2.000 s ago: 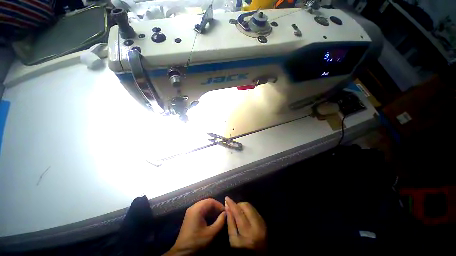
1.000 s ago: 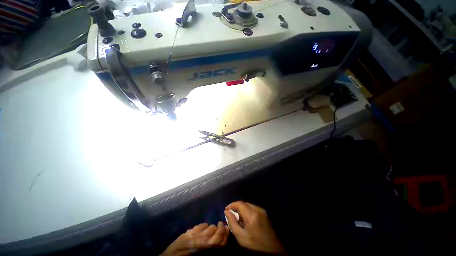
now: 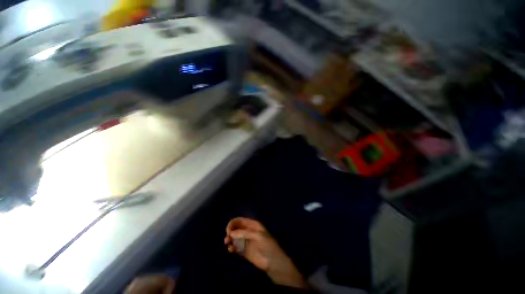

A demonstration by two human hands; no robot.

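Note:
Dark navy cloth [image 3: 282, 184] lies in front of the machine table and to its right, with a small white label [image 3: 312, 206] on it. My right hand [image 3: 253, 244] is raised over the cloth, fingers curled on a small pale flat piece [image 3: 239, 244], perhaps chalk. My left hand [image 3: 151, 284] is blurred and cut off by the bottom edge; its fingers and anything in them cannot be made out. Blurred thread snips [image 3: 129, 200] lie on the white machine table [image 3: 190, 166].
The white sewing machine [image 3: 155, 51] with a lit display stands at the left. A small dark box [image 3: 250, 105] sits at the table's right end. A red stool [image 3: 371, 154], a brown carton [image 3: 331, 86] and a grey-edged container or surface [image 3: 391, 247] are at the right.
The view has swung to the right and blurred. My hands have parted; my right hand holds the pale piece away from my left hand, which is now at the bottom edge.

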